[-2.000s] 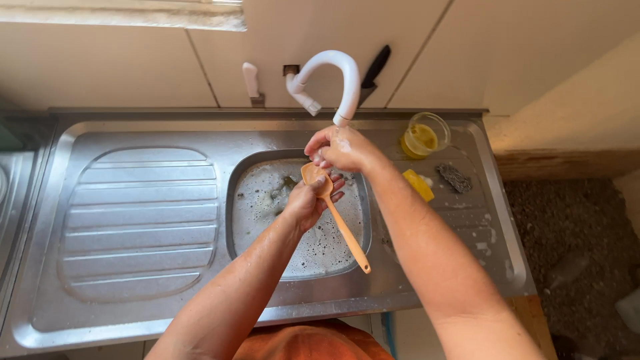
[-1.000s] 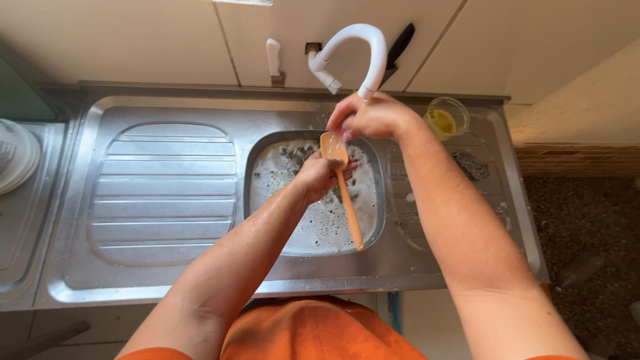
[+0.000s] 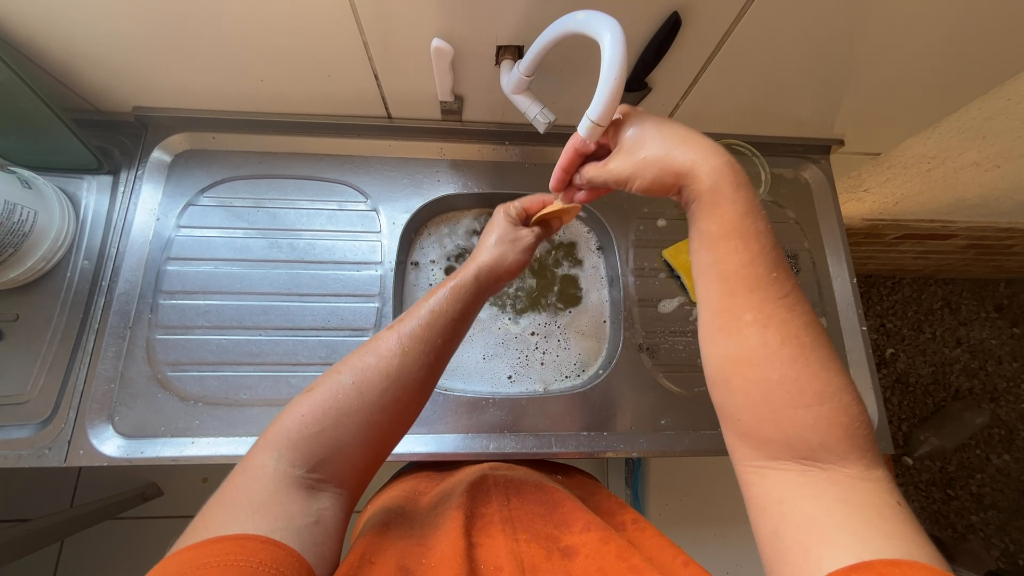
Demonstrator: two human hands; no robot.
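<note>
My left hand [image 3: 512,240] grips an orange-tan spoon [image 3: 558,213] above the basin, its bowl seen nearly edge-on; the handle is hidden. Just under the white faucet spout [image 3: 593,124], the fingers of my right hand [image 3: 632,156] are bent close together at the spoon's bowl. Whether they grip it or only touch it is not clear. Below both hands, the steel sink basin [image 3: 614,320] holds cloudy, foamy water [image 3: 520,360].
Right of the basin lie a yellow sponge [image 3: 680,268] and a clear container [image 3: 748,164], partly behind my right arm. A white-handled knife [image 3: 444,72] and a black-handled knife [image 3: 654,52] are at the wall. White tubs [image 3: 32,228] stand far left.
The spoon has turned: its long handle pointed toward me in both earlier frames and is now out of sight. Both hands remain together under the spout.
</note>
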